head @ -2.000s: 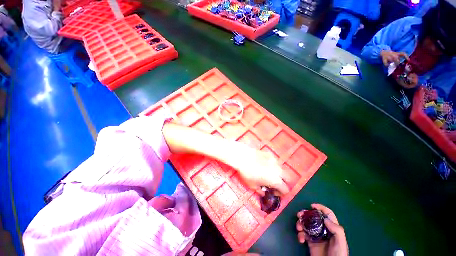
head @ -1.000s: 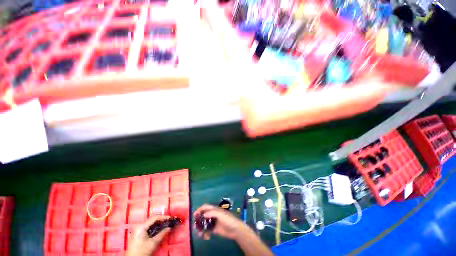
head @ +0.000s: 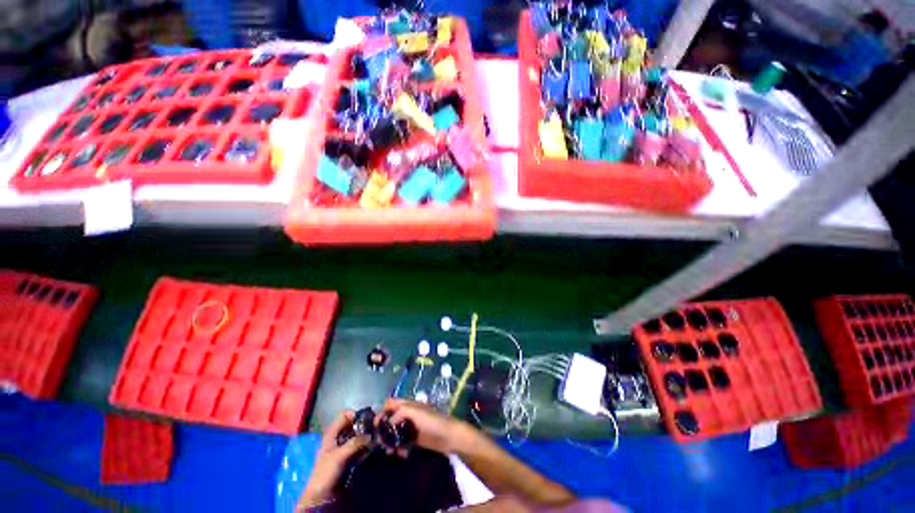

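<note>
My left hand (head: 331, 453) holds a dark watch (head: 358, 426) close in front of me at the bottom centre. My right hand (head: 426, 426) holds another dark round watch (head: 395, 432) beside it. The two watches are side by side, touching or nearly so; small details are too blurred to tell. A red compartment tray (head: 226, 351) lies left of my hands on the green bench, with a thin yellow-cream ring (head: 210, 318) on it and no watches seen in its pockets.
White charging pucks (head: 446, 324), cables, a yellow strip (head: 473, 346) and a white box (head: 582, 383) lie right of my hands. A part-filled tray (head: 783, 366) stands further right. Behind, the white worktop (head: 507, 228) bears a watch tray and bins of coloured parts (head: 391, 225). A metal bar (head: 768, 225) slants across the right.
The view has swung from the bench with other workers to the white worktop side. Both hands have moved off the red tray's right edge and brought the two watches together near my body.
</note>
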